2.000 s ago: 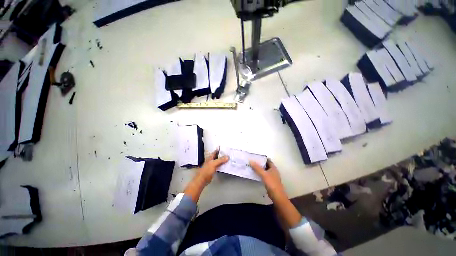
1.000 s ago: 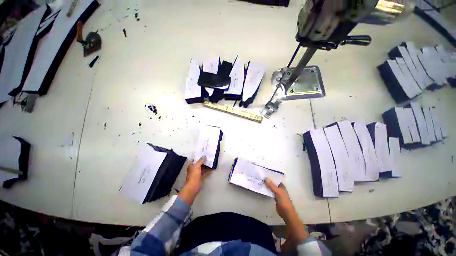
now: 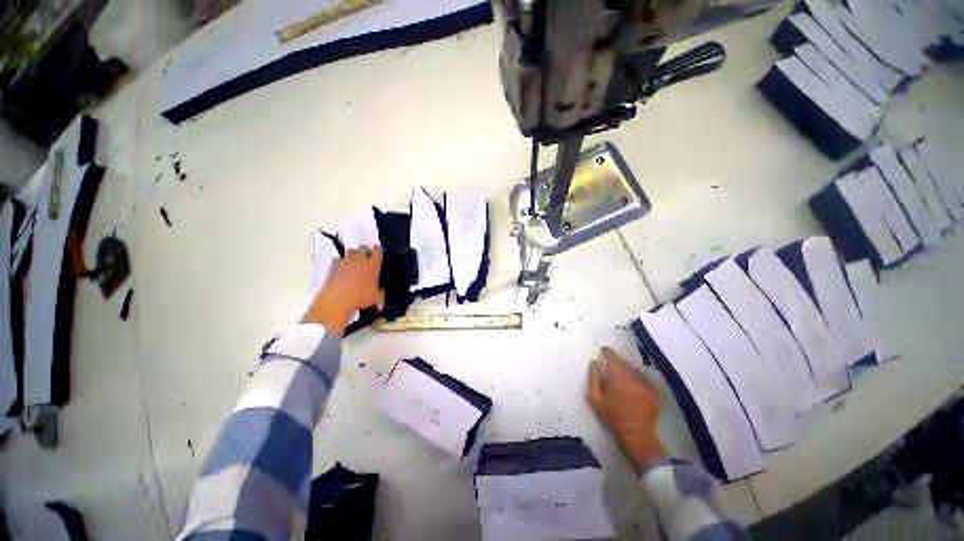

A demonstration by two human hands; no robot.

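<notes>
My left hand [image 3: 354, 287] is on the left end of the row of small cut bundles [image 3: 429, 248], touching them beside the black cloth pieces [image 3: 396, 262]. Its fingertips are partly hidden, so its grip is unclear. My right hand [image 3: 624, 399] is over the table, left of the curved bundles [image 3: 729, 357], with fingers curled and nothing visible in it. One small bundle [image 3: 433, 406] lies slanted in front of the yellow ruler [image 3: 452, 321]. Another bundle [image 3: 541, 503] lies near the front edge, its dark layers facing away from me.
The cutting machine [image 3: 576, 74] stands beyond the ruler on its metal base plate [image 3: 597, 196]. More bundles [image 3: 886, 206] lie at the right. Long bundles lie at the far side [image 3: 317, 48] and left [image 3: 53, 285]. A black piece [image 3: 341, 503] is near the front. Scraps cover the floor at right.
My left hand has left the small bundle and reached forward to the row. My right hand has let go of its bundle and moved right. Both near bundles are turned differently.
</notes>
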